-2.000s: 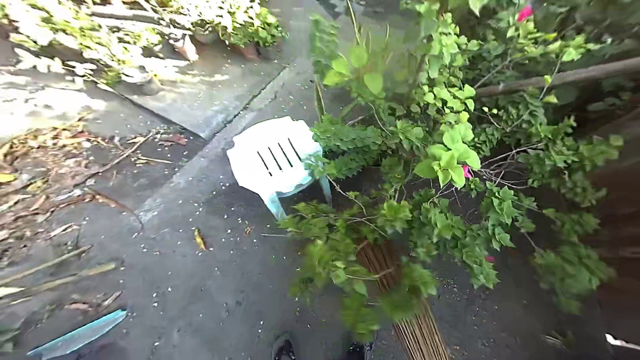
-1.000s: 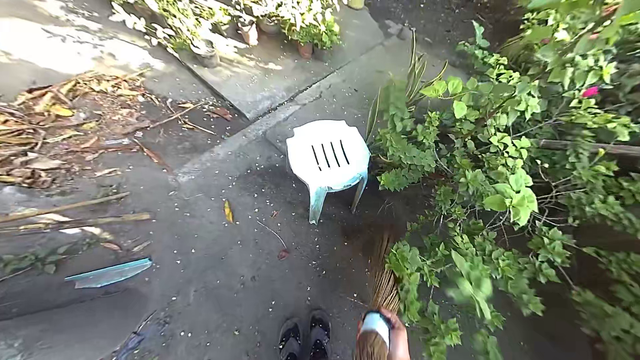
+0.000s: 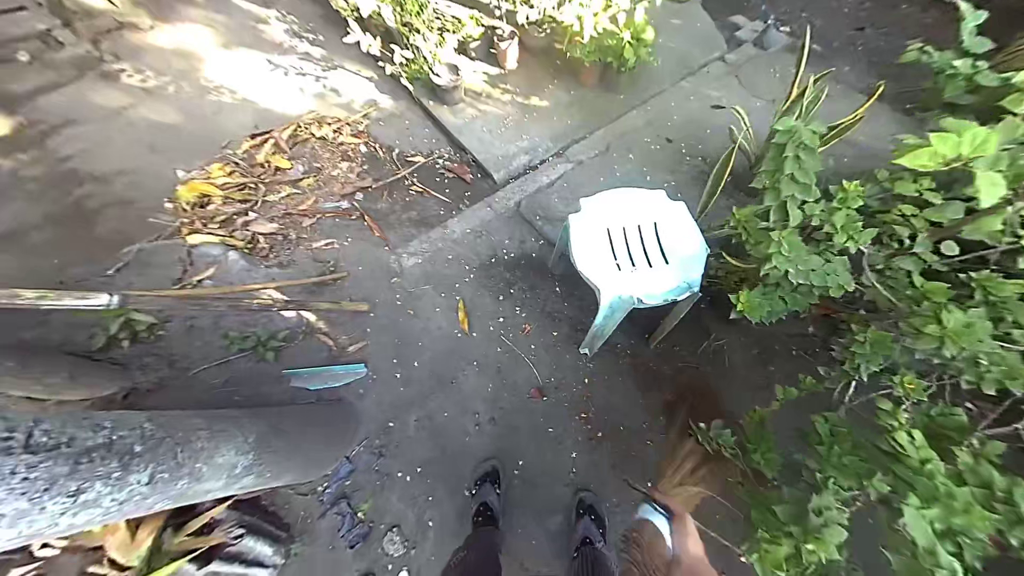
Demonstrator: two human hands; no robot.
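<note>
At the lower right my right hand (image 3: 686, 540) is closed around a stick broom (image 3: 690, 472), close to its pale binding. The broom's bristles are blurred and fan out over the concrete ground beside the leafy shrub. Beyond the broom stands a worn white plastic stool (image 3: 638, 244) with slots in its seat. My left hand is out of the frame. My two shoes (image 3: 486, 492) are at the bottom middle, left of the broom. A single yellow leaf (image 3: 463, 316) and a thin twig lie on the ground left of the stool.
A heap of dry leaves (image 3: 272, 184) lies at the upper left. Below it are long sticks (image 3: 240, 298) and a blue shard (image 3: 326, 376). A thick trunk-like form (image 3: 160, 456) edges the lower left. Green shrubs (image 3: 904, 296) crowd the right; potted plants (image 3: 507, 50) stand at the top.
Two seconds ago no hand showed; one second ago my right hand came into view on the broom, and it still holds it. The view has shifted, showing more ground at left.
</note>
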